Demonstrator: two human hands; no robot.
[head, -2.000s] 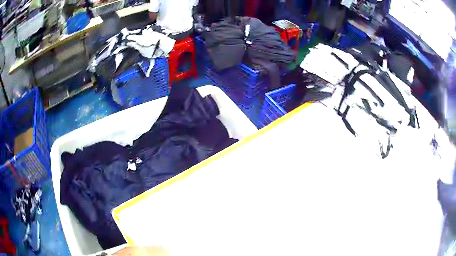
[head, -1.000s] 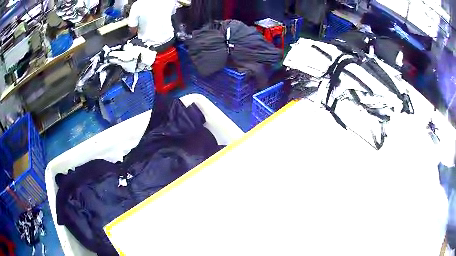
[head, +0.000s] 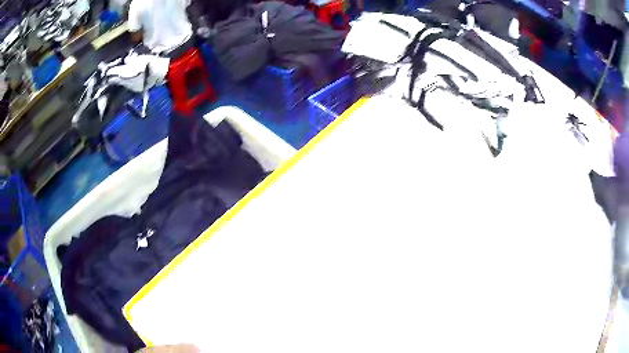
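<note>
The white tub (head: 103, 196) stands at the left with dark garments (head: 114, 265) heaped in it; a small white mark shows on them. The large white work table (head: 386, 241) with yellow edge tape overlaps the tub's right side. A sliver of skin at the bottom edge, by the table's near corner, seems to be my left hand (head: 171, 349); it is cut off and its fingers cannot be seen. My right hand is out of the picture.
Black-and-white garment pieces (head: 455, 65) lie on the table's far end. Beyond are a blue crate (head: 330, 103), a dark garment heap (head: 265, 38), a red stool (head: 190, 79), a pale-and-dark cloth pile (head: 131, 76) and a person in a white top (head: 160, 24). The left edge holds more crates.
The view has turned right and tilts differently, so the tub and table sit further left. The sliver of hand, out of sight one second ago, shows again at the bottom edge.
</note>
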